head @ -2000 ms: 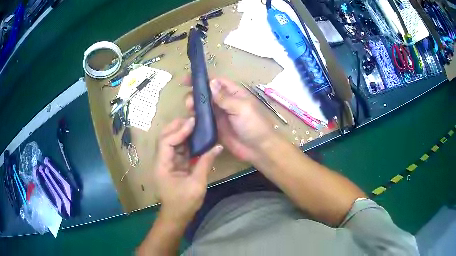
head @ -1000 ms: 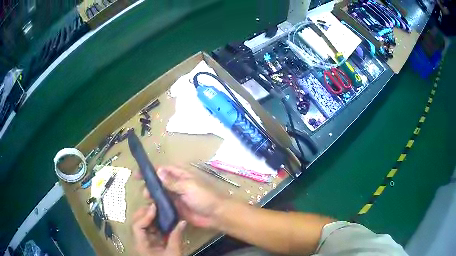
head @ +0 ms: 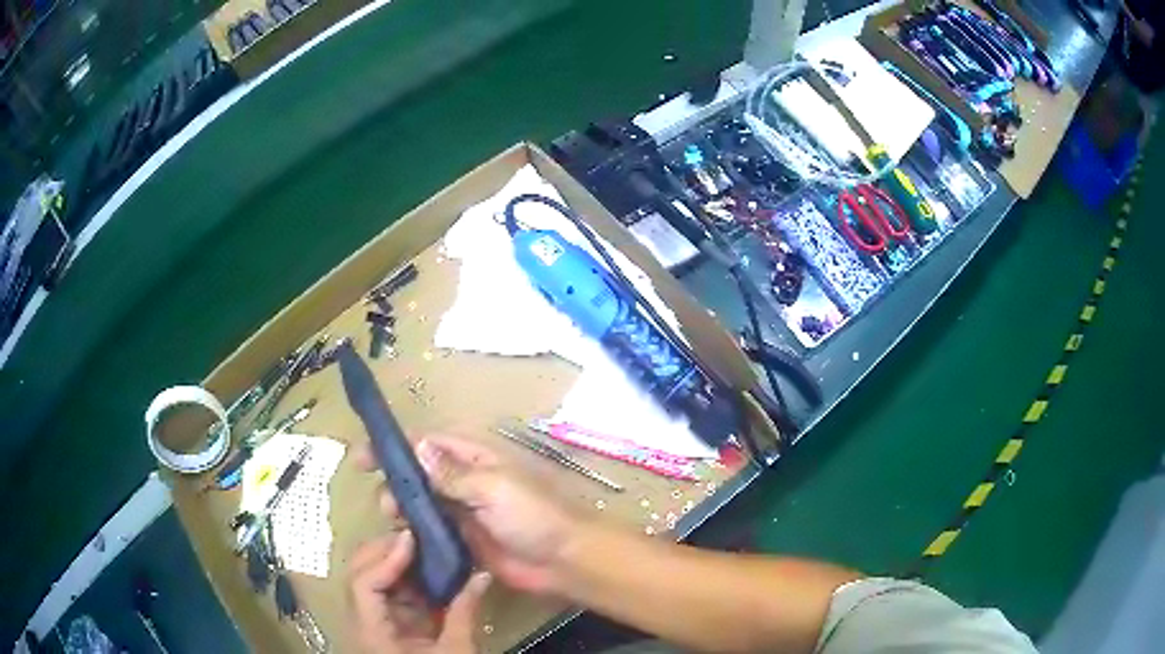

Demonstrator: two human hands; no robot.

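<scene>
A long black tapered handle shell [head: 406, 483] is held over the cardboard tray [head: 371, 249], its thin end pointing up and left. My left hand [head: 406, 603] holds its wide lower end, cut off by the bottom edge of the picture. My right hand [head: 505, 511] grips its side near the middle. A tiny bit of red shows under the wide end. What lies beneath the shell is hidden by the hands.
In the tray lie a blue electric screwdriver [head: 578, 288] on white cloth, a pink slim tool [head: 624, 450], tweezers [head: 562, 457], small black parts [head: 382, 330] and a perforated sheet [head: 304, 511]. A tape roll [head: 187, 429] sits at the corner. Red-handled scissors [head: 873, 217] lie in the right bins.
The view has swung right, bringing the parts bins further in. Both hands keep hold of the black shell, which now points more to the upper left.
</scene>
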